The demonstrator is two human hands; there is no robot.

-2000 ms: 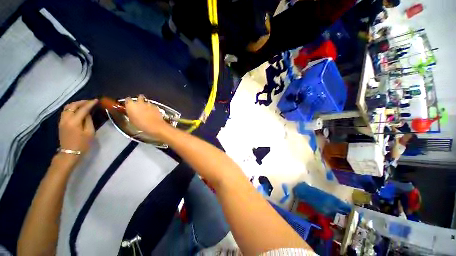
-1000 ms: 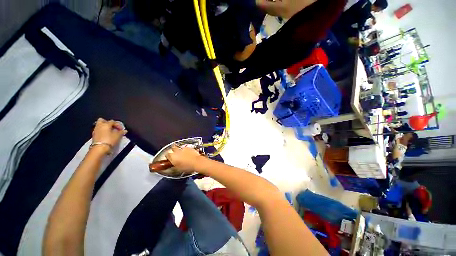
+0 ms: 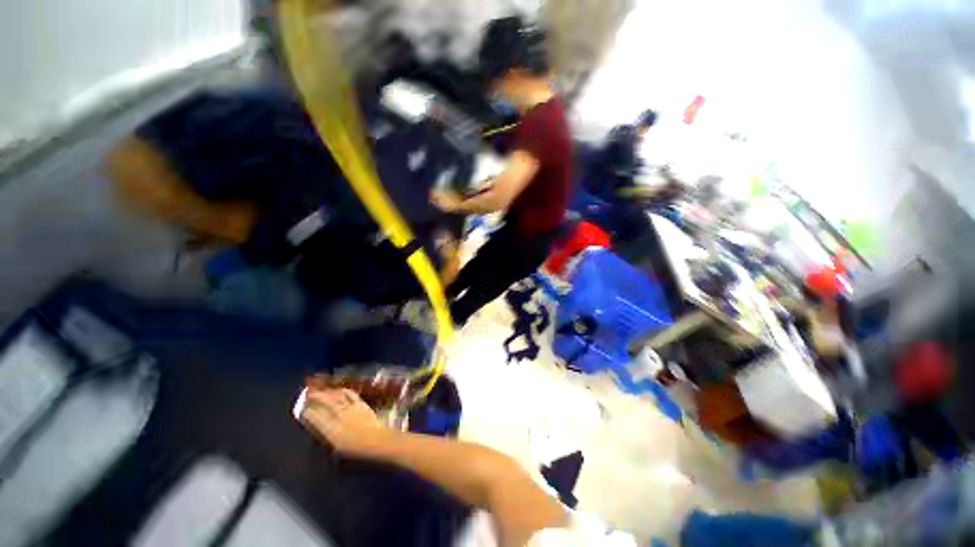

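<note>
The frame is blurred. The steam iron [image 3: 369, 387] is near the right end of the dark table, with its reddish-brown handle showing and the yellow hose joined at its right. My right hand [image 3: 344, 422] is at the near side of the iron, overlapping it. A small white patch shows at its fingertips; I cannot tell if the fingers grip the handle. My left hand is out of the picture. The pale garment panel [image 3: 192, 508] with a dark stripe lies at the bottom left, partly cut off. The stack of pale panels [image 3: 80, 422] lies at the left.
Yellow hoses [image 3: 369, 192] run up from the iron. A person in dark clothes [image 3: 246, 160] is across the table. Another in a dark red top [image 3: 545, 160] stands further back. A blue crate [image 3: 609, 305] and dark scraps [image 3: 561, 475] are on the pale floor at right.
The view has swung upward, showing more people and lowering the table in the picture. My left hand has gone out of view. The iron and right hand are now farther from the panel.
</note>
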